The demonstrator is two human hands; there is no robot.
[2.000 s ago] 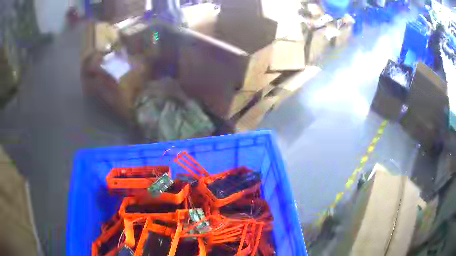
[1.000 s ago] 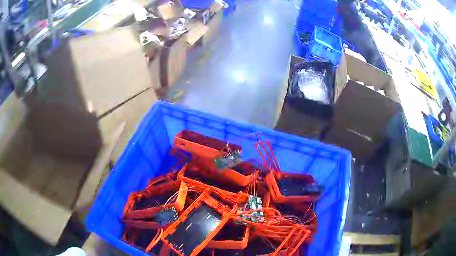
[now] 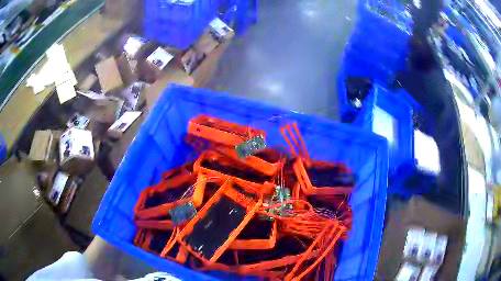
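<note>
A blue plastic tote (image 3: 365, 230) stays large in front of me. It holds a pile of orange frames (image 3: 258, 242), several around black housings (image 3: 214, 228). Green circuit boards (image 3: 251, 146) and thin wires lie on the pile. Orange strips (image 3: 295, 141) stand near the far wall. My left hand (image 3: 104, 258), below a white sleeve, is at the tote's near left corner, against its outside; its fingers are hidden and it appears to hold the tote. My right hand is out of the picture.
Small cartons and white packs (image 3: 77, 145) fill an open area at left, beside a green-edged bench (image 3: 33, 66). Blue totes (image 3: 379, 49) are stacked at right, with white packs (image 3: 426, 247) below. Grey floor (image 3: 291, 60) runs ahead between them.
The surroundings have shifted as I move forward with the tote: the large open cartons are gone from view, and blue totes stand closer. More of my left hand and sleeve shows.
</note>
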